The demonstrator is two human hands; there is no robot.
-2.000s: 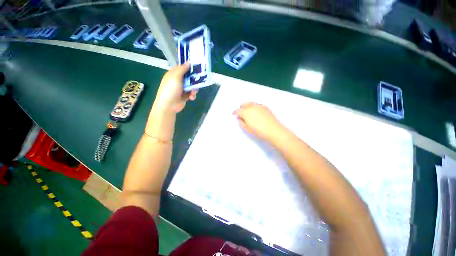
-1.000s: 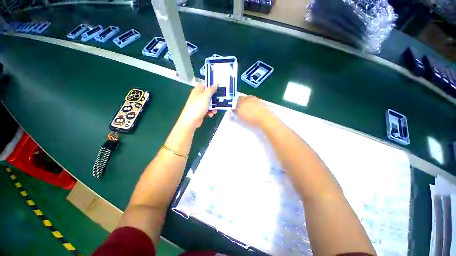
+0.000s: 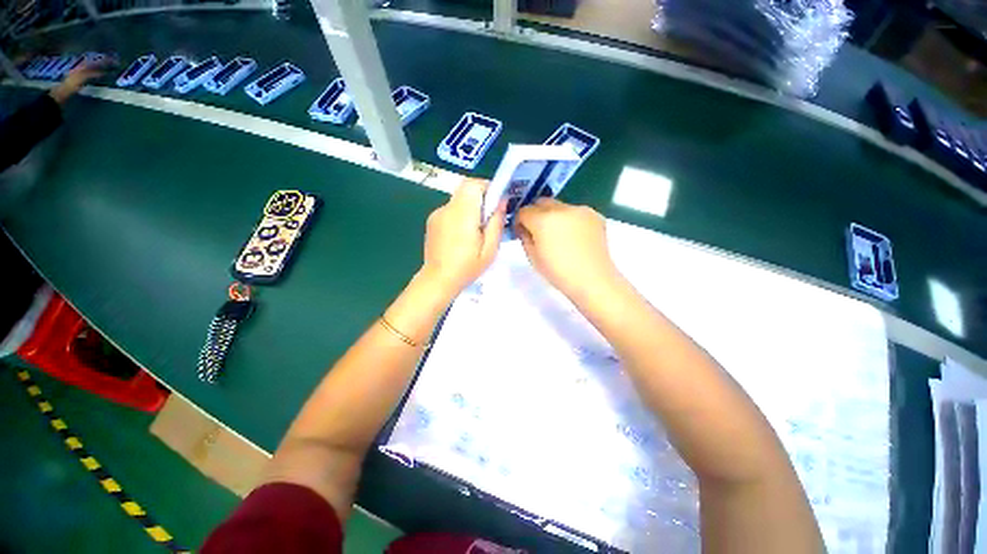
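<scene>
My left hand (image 3: 463, 236) is shut on a light-blue housing (image 3: 527, 173), held up on its side at the far left corner of the sticker sheet. My right hand (image 3: 565, 240) is at the housing's lower right edge, its fingertips against or just inside it. Whether it pinches a small piece cannot be seen. The shiny white sticker sheet (image 3: 541, 400) lies on the bench under my right forearm, with rows of faint marks.
Housings (image 3: 470, 140) stand on the green belt beyond the pale rail, one (image 3: 871, 262) far right. A pale post (image 3: 368, 87) rises behind my left hand. A phone (image 3: 277, 236) with braided strap lies left. Another person's hand (image 3: 84, 74) is far left. Spare sheets (image 3: 961, 454) lie right.
The housing has turned from facing me to edge-on and shifted slightly right. My right hand has moved right with it. Another person's hand has appeared at the far left of the belt.
</scene>
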